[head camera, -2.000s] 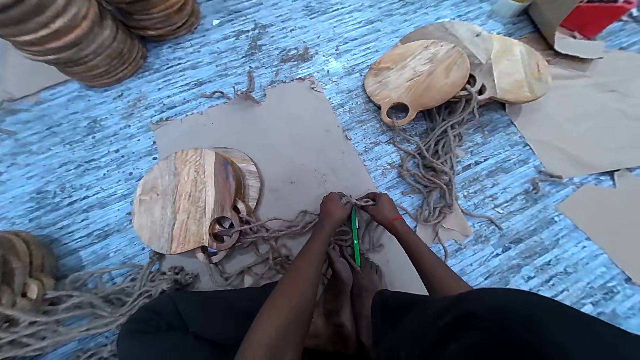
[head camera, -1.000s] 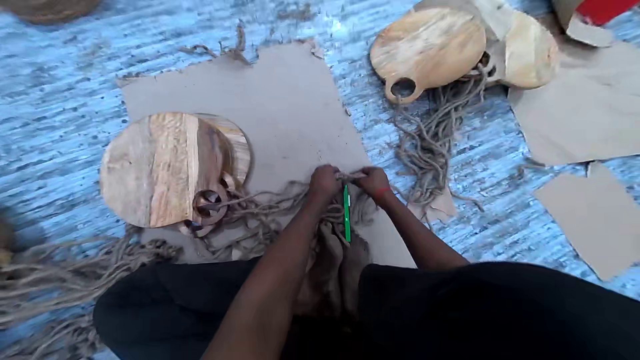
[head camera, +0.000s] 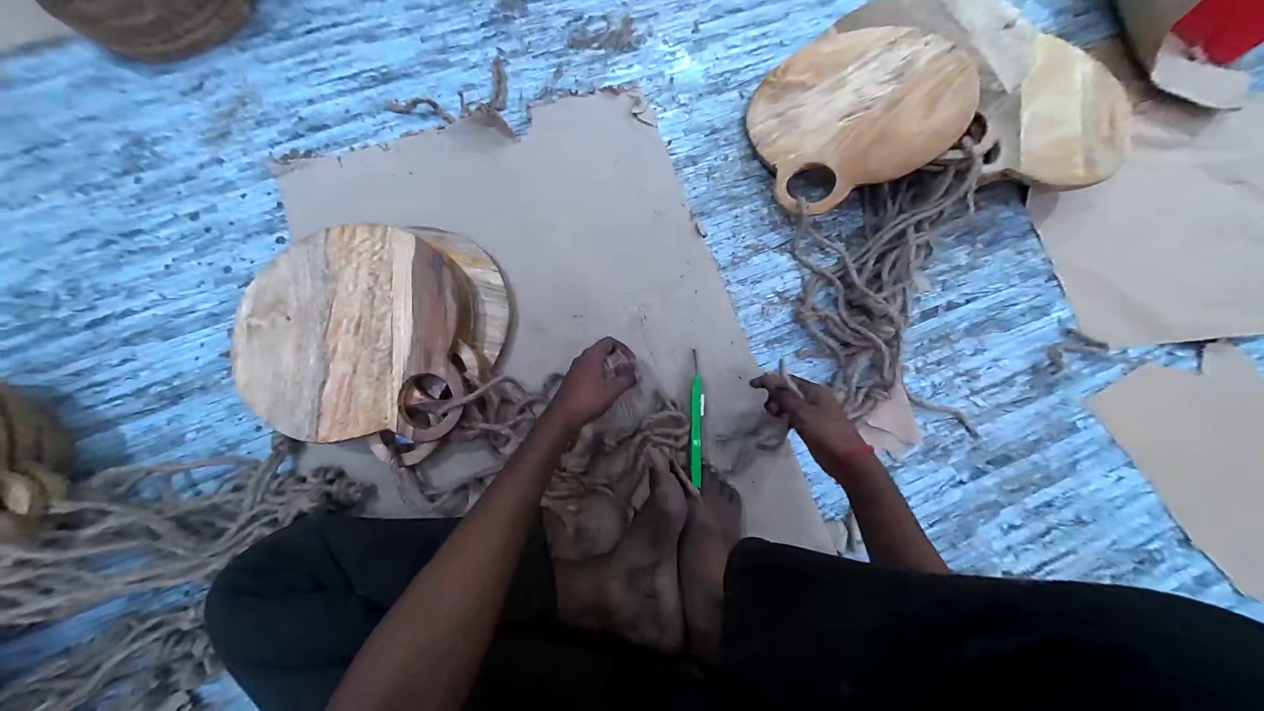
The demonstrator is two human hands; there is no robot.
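My left hand [head camera: 597, 380] is half curled above the cardboard, left of a green-handled tool [head camera: 696, 425] with a thin metal tip; whether it grips any cord I cannot tell. My right hand [head camera: 802, 403] is raised right of the tool, a short end of cord [head camera: 787, 375] sticking up between its fingers. The tool stands out from between the toes of my bare feet [head camera: 652, 563]. Tan cords [head camera: 504, 425] lie over my feet and run left to the ring handle [head camera: 431, 397] of a round wooden board [head camera: 336, 331], which lies on another board.
A cardboard sheet [head camera: 612, 227] lies under the work on the blue-white floor. Wooden boards [head camera: 869, 109] with a bundle of cords [head camera: 859, 296] lie at upper right. More cardboard [head camera: 1185, 444] is at right, loose cords [head camera: 148, 553] at lower left, and stacked wooden pieces [head camera: 158, 20] at upper left.
My hands were together at the top of the green tool, on the cord; now they are apart, one on each side of it. The tool's thin tip now shows.
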